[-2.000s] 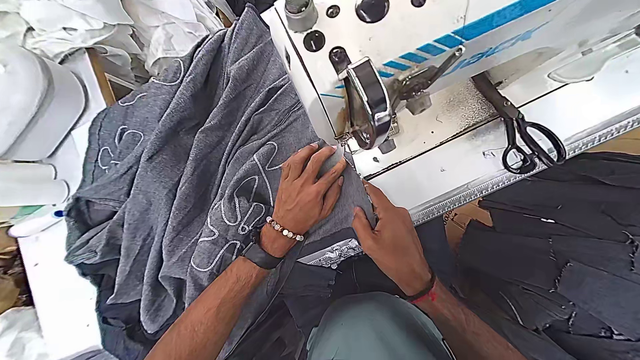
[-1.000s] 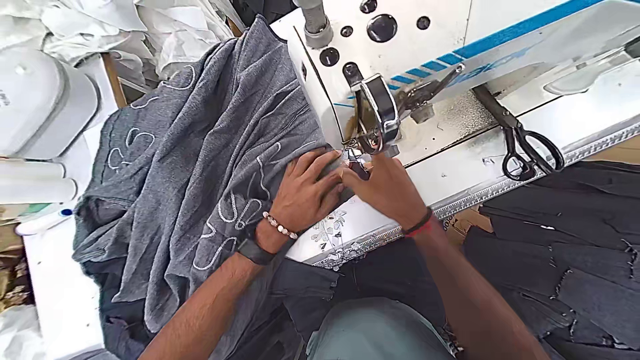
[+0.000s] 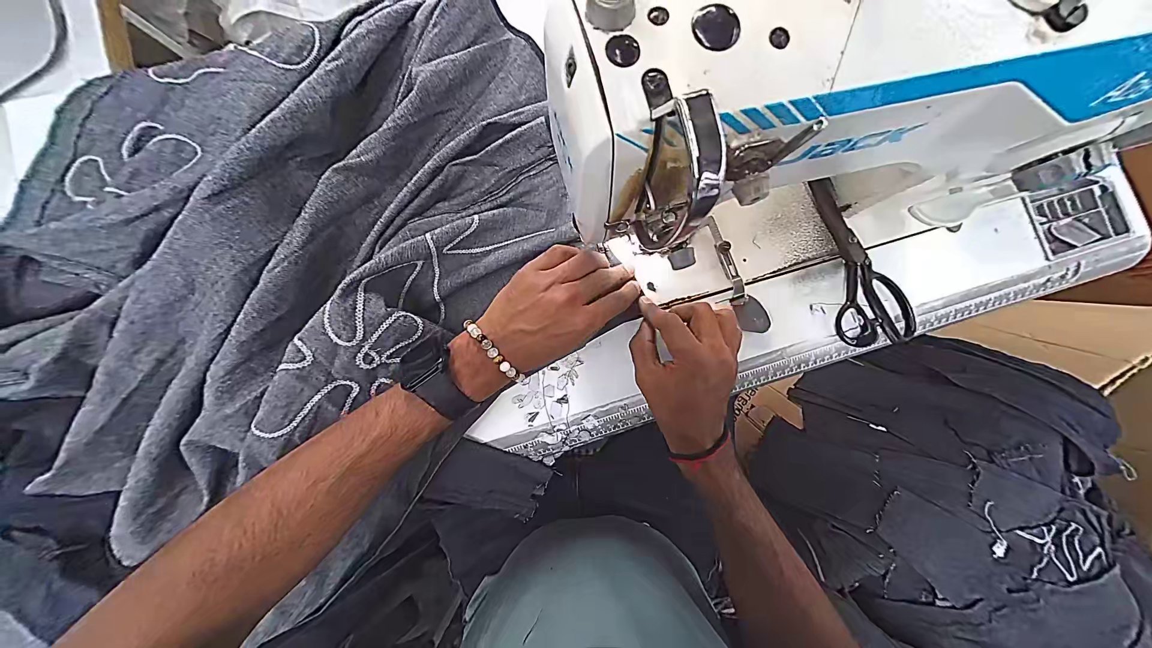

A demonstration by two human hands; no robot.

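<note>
My left hand (image 3: 558,310) lies palm down on the edge of a grey knit fabric (image 3: 297,198) with white cord-like stitched loops, its fingertips just below the needle area of a white and blue Jack sewing machine (image 3: 774,108). My right hand (image 3: 688,360) is beside it on the machine bed, with thumb and index finger pinched near the left fingertips. Whether a piece of cloth is between them is hidden. The presser foot area (image 3: 661,234) sits just above both hands. The fabric spreads left of the machine in folds.
Black-handled scissors (image 3: 859,288) lie on the machine bed at right, by the ruler tape (image 3: 810,360) along its front edge. A pile of dark cloth pieces (image 3: 945,477) is at lower right, near cardboard (image 3: 1035,333). My knee, in grey-green cloth (image 3: 594,585), is below the bed.
My right hand held the fabric's edge two seconds ago, went up to the needle area, and is now lower, beside my left fingertips. The view has moved closer.
</note>
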